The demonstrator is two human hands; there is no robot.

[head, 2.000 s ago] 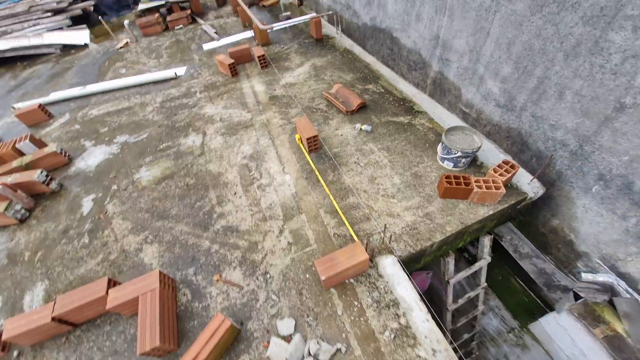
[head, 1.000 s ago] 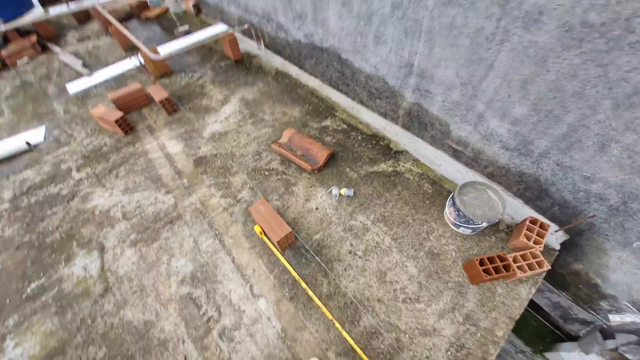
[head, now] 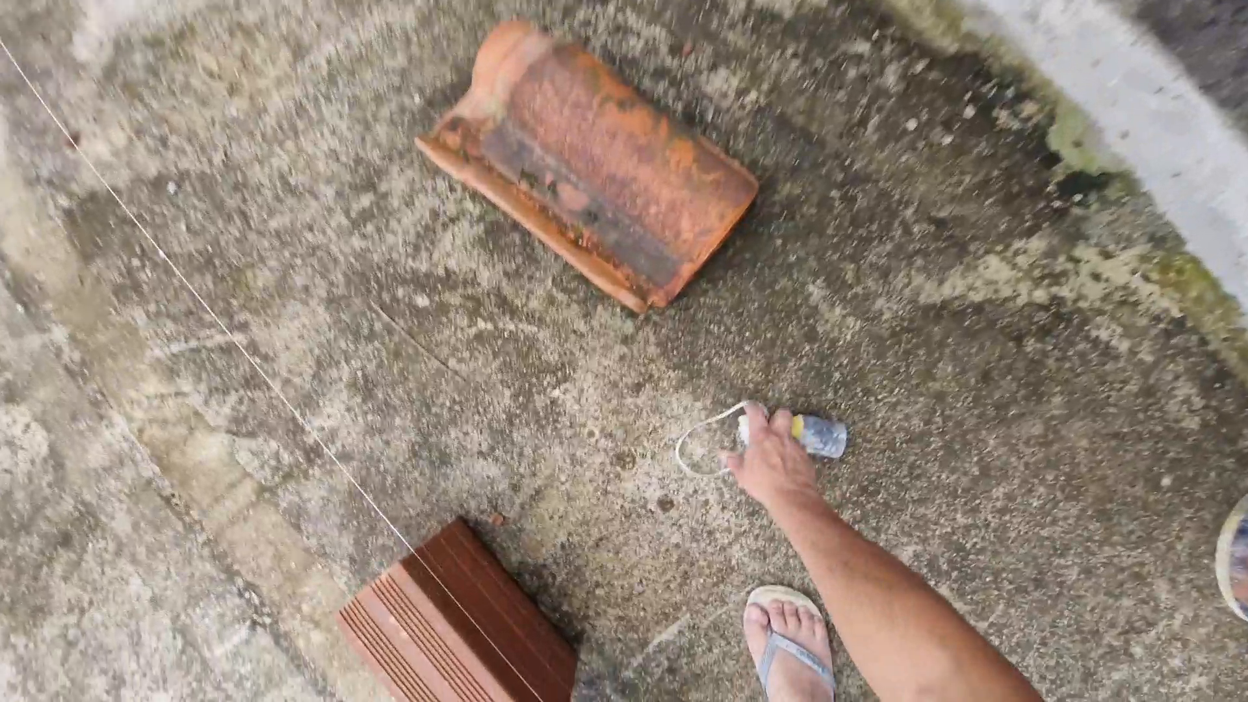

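My right hand (head: 770, 453) reaches in from the lower right, palm down. Its fingers lie over a small cylindrical object (head: 824, 436) with a yellow band, a white end and a looped white cord (head: 680, 448), on the concrete. The thumb is spread to the left near the cord; whether the fingers grip the object is not clear. My left hand is out of view. Up and to the left, a curved clay roof tile (head: 604, 166) lies on the slab. At the lower left rests a ridged hollow clay brick (head: 468, 614).
A taut thin string (head: 292, 409) runs diagonally from the upper left and passes over the brick. My sandalled foot (head: 792, 643) stands below the hand, and part of the other (head: 1238, 561) shows at the right edge. A pale raised curb (head: 1121, 107) borders the stained slab.
My right hand has come into view, at the small corded object, which lay untouched on the slab one second ago. The view has moved much closer to the floor, and the bucket is out of frame.
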